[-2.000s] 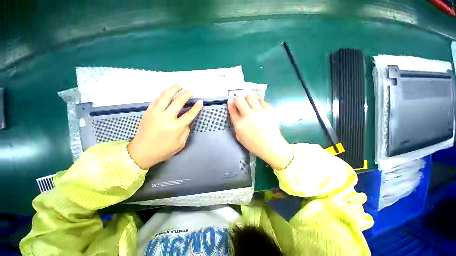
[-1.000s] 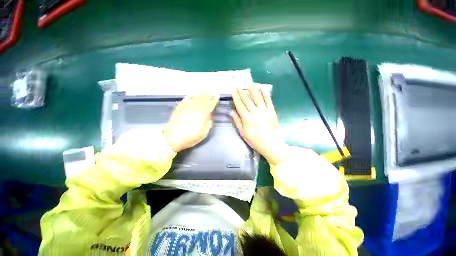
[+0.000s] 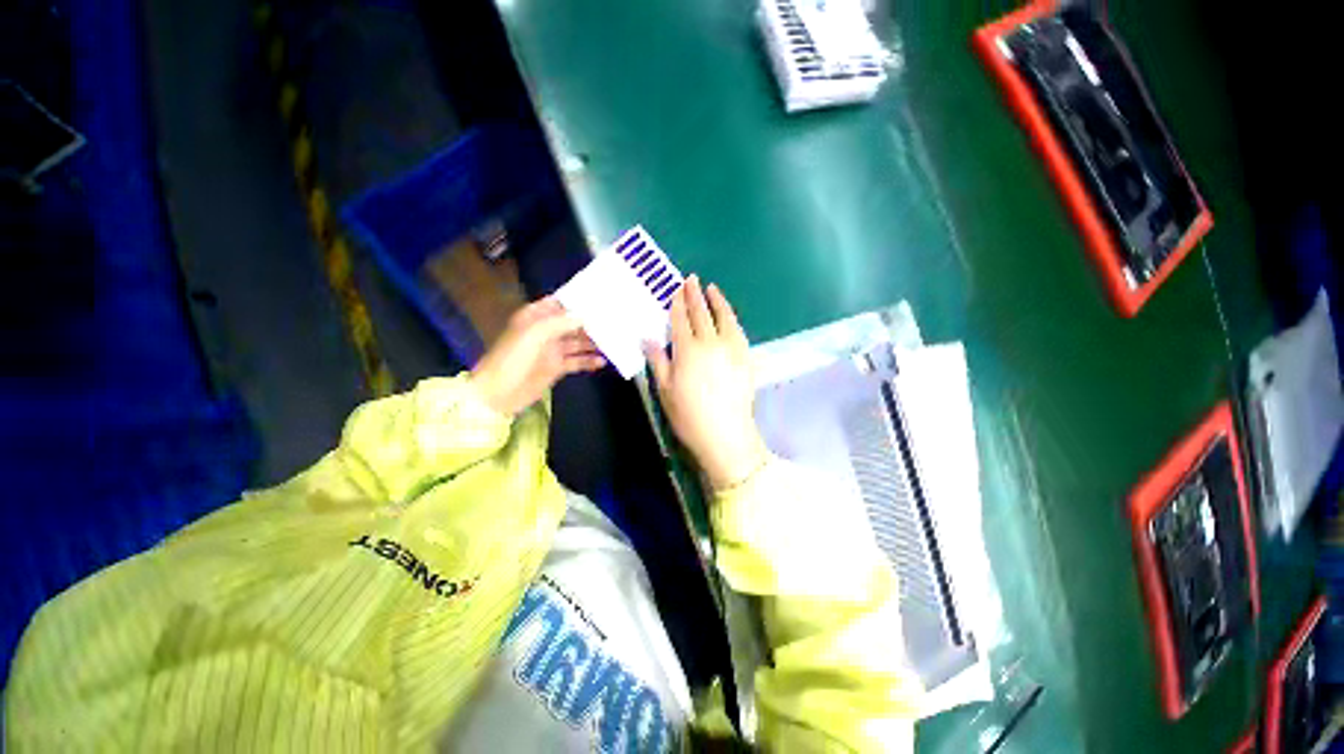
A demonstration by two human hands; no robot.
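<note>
A small foot release sheet [image 3: 607, 312], white with a row of short black bars, is held over the bench's near edge. My left hand [image 3: 543, 354] grips its lower left end. My right hand [image 3: 705, 365] is at its right side, fingers beside the black bars; whether it pinches a foot cannot be told. The grey laptop bottom cover [image 3: 826, 427] lies on white foam sheets [image 3: 955, 442] to the right, partly hidden by my right sleeve. A long black rubber foot strip [image 3: 923, 508] runs beside its vent area.
A bagged pack of small parts [image 3: 823, 56] lies on the green mat at the top. Red-framed trays [image 3: 1098, 148] with dark boards stand on the far side. A blue bin [image 3: 428, 243] is below the bench edge. A black strip end [image 3: 1014, 719] shows at the bottom.
The view has turned to the left. Both hands have left the cover; my left hand has taken hold of the small foot release sheet and my right hand has moved to it.
</note>
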